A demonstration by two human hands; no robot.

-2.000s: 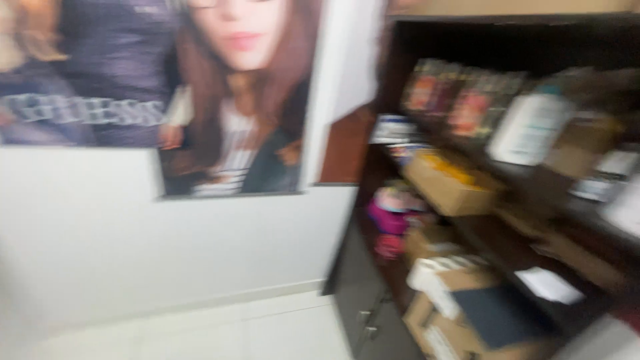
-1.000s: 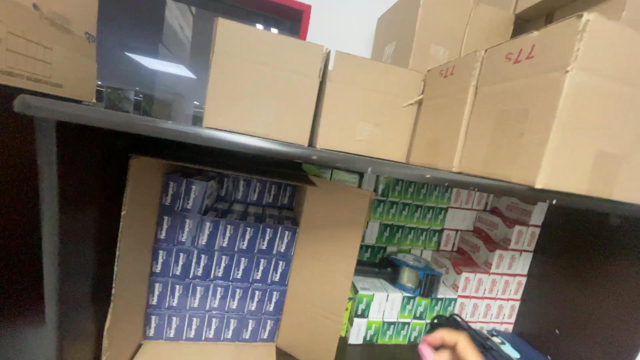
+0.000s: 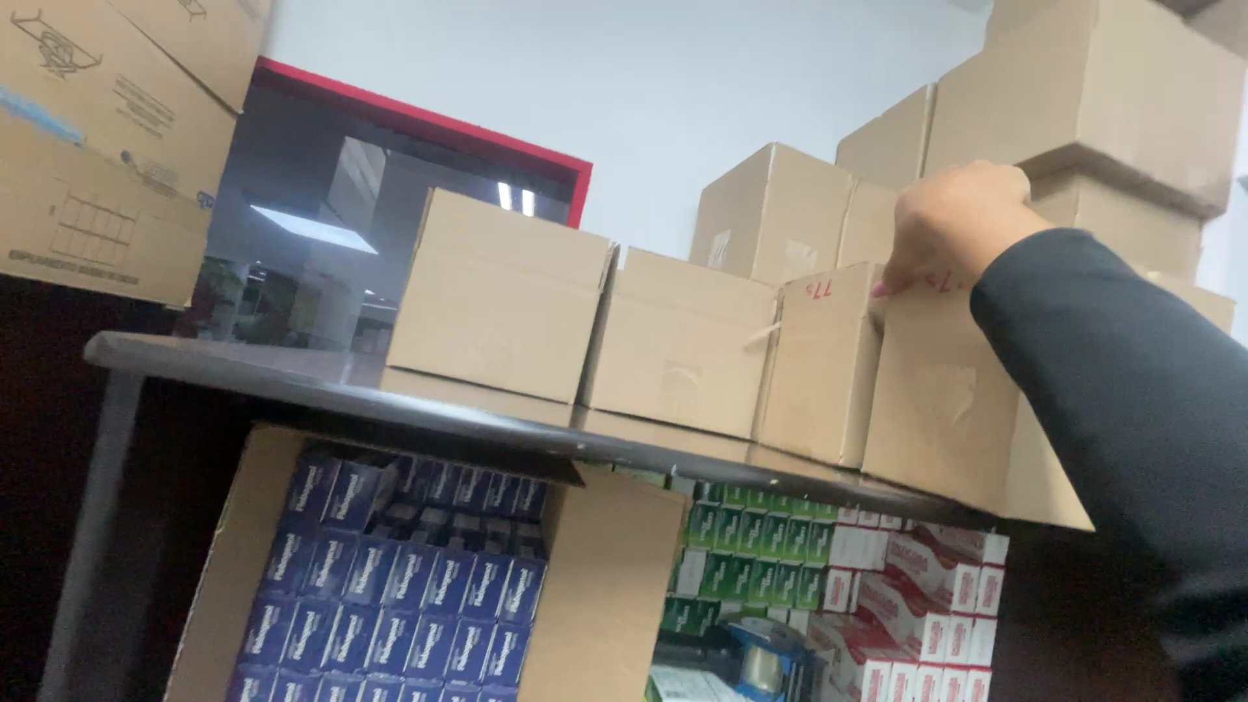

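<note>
My right hand (image 3: 955, 229), in a dark sleeve, reaches over the top of a cardboard box (image 3: 941, 390) with red writing. Its thumb rests near the box's upper left corner, beside a narrower box (image 3: 819, 366) that also bears red writing. The other fingers are curled and partly hidden, so a firm hold cannot be made out. Both boxes stand on the dark tabletop (image 3: 468, 400), in a row with two more plain cardboard boxes (image 3: 502, 292). My left hand is out of sight.
Below the tabletop, an open carton (image 3: 614, 575) holds blue small boxes (image 3: 390, 575). Green boxes (image 3: 760, 526), red-and-white boxes (image 3: 926, 604) and a tape dispenser (image 3: 765, 663) are beside it. More cartons (image 3: 1102, 88) are stacked behind my hand; a large carton (image 3: 107, 146) stands at upper left.
My right hand has risen from low in the view, by the stocked small boxes, to the top of the box with red writing. The view has swung from a poster and shelf to these boxes.
</note>
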